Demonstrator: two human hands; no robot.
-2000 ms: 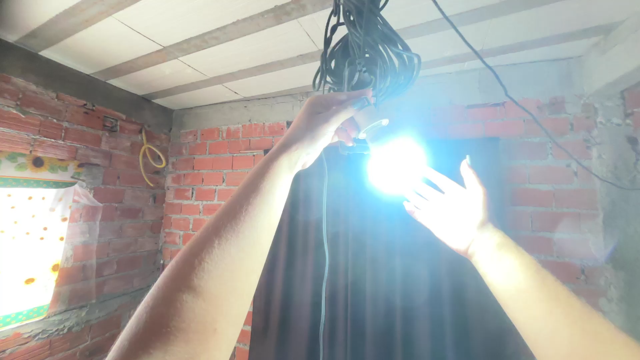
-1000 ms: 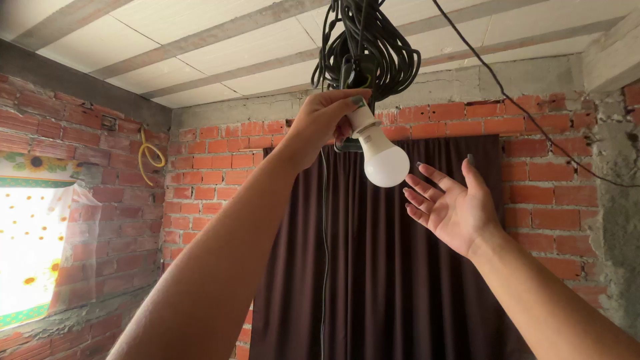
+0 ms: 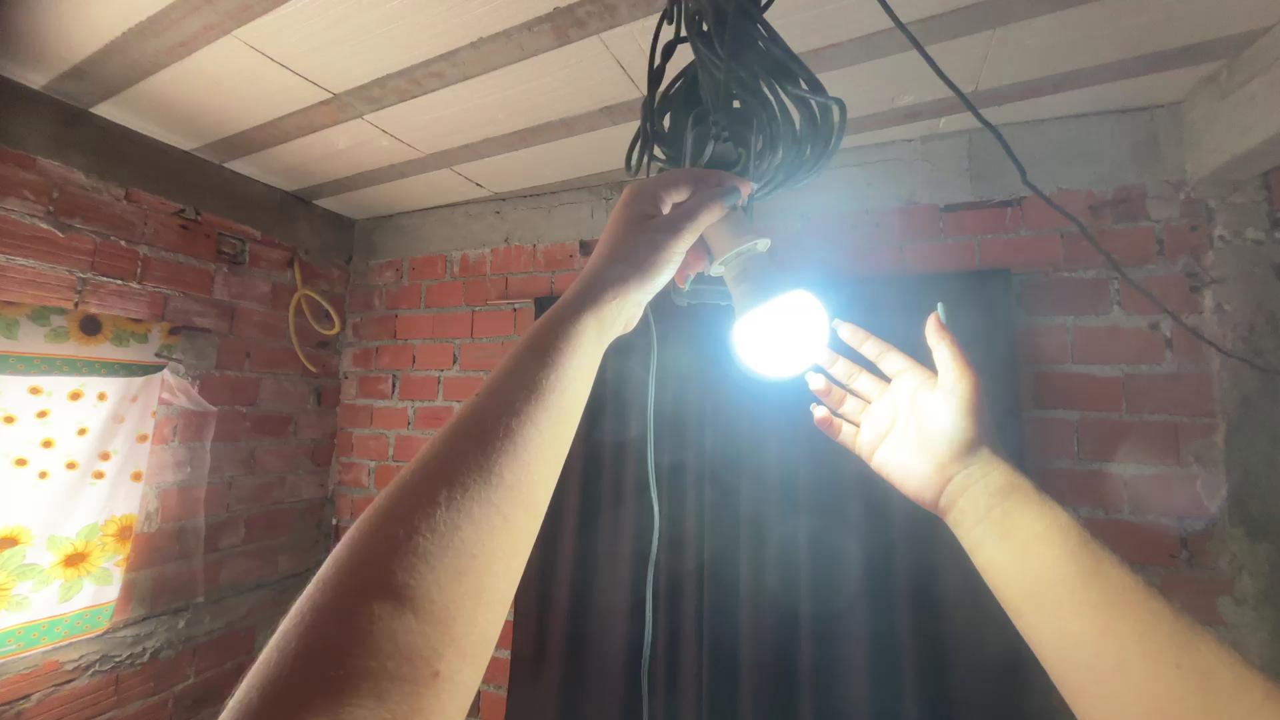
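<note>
My left hand (image 3: 672,235) grips the white lamp holder (image 3: 732,240) just under a hanging bundle of black cable (image 3: 745,100). A lit light bulb (image 3: 782,334) points down and to the right from the holder, glowing bright white. My right hand (image 3: 895,400) is at the bulb's right side, palm up with the fingers spread and holding nothing; whether the fingertips touch the bulb cannot be told through the glare. A thin pale cord (image 3: 652,500) hangs below my left hand.
A dark curtain (image 3: 780,560) hangs behind the bulb. Brick walls surround it, with a sunflower-print cloth (image 3: 70,480) at the left and a yellow hose or cord loop (image 3: 315,312) in the corner. A black cable (image 3: 1010,155) slants across the upper right.
The bulb glowed two seconds ago, was unlit one second ago, and is lit again now. Both hands have stayed in nearly the same places.
</note>
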